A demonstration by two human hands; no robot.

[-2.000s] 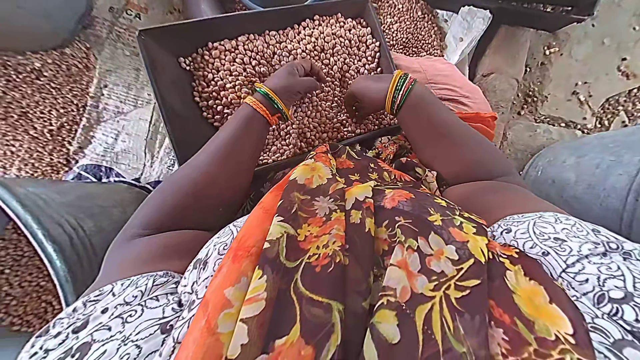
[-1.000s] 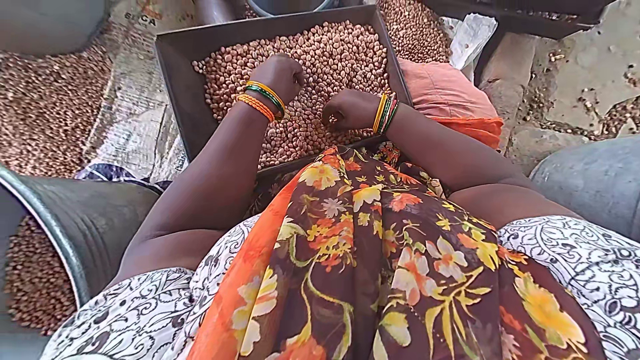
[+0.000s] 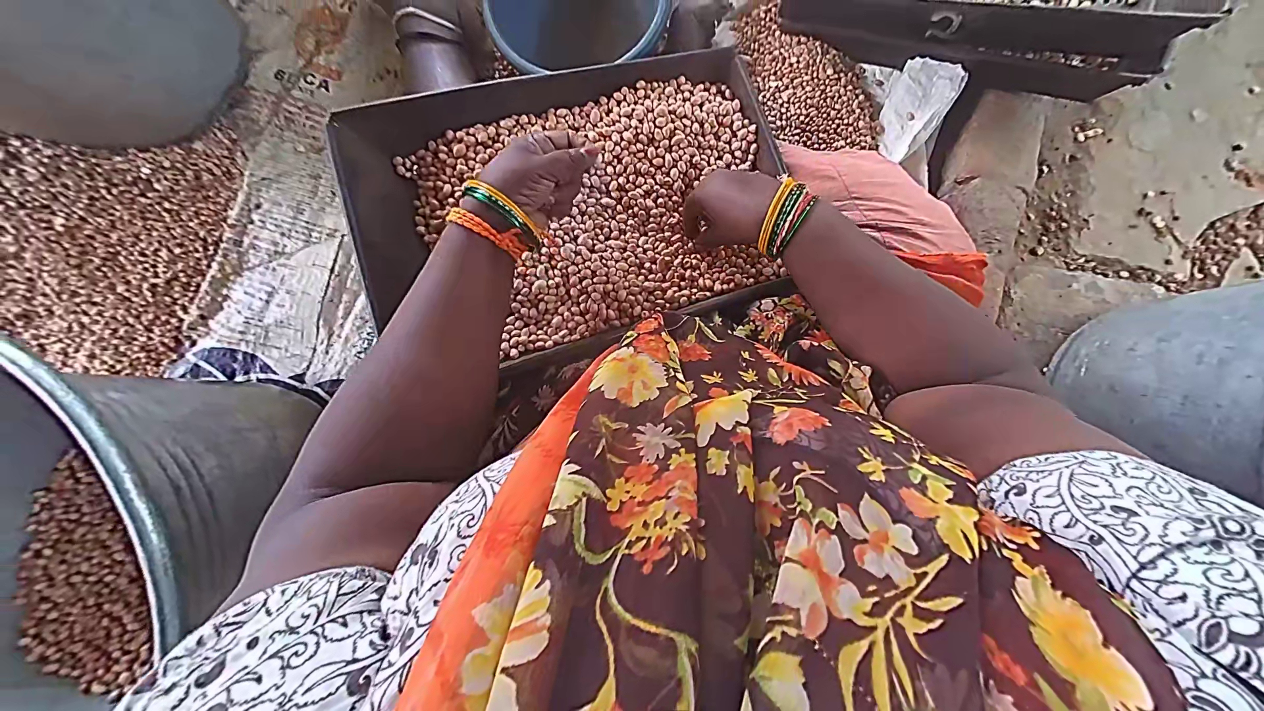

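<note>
A dark rectangular tray (image 3: 357,197) lies tilted across my lap, holding a layer of brown nuts or seeds (image 3: 632,217). My left hand (image 3: 545,176), with orange, yellow and green bangles at the wrist, is over the left-middle part of the layer, its fingers curled with the thumb toward the right. Whether anything is inside them cannot be told. Over the right part of the layer is my right hand (image 3: 729,209), also wearing bangles. Its fingers curl downward and their tips are hidden, so what they hold does not show.
Heaps of the same nuts or seeds (image 3: 109,237) lie on sacking (image 3: 286,227) at left and beyond the tray (image 3: 805,84). A tipped metal bucket (image 3: 207,474) stands lower left, a blue-rimmed tub (image 3: 578,30) at top, another dark tray (image 3: 987,39) top right, a grey container (image 3: 1175,375) right.
Since two seconds ago my hands have moved apart over the tray. In the last second my left hand's fingers have turned, so that its thumb shows.
</note>
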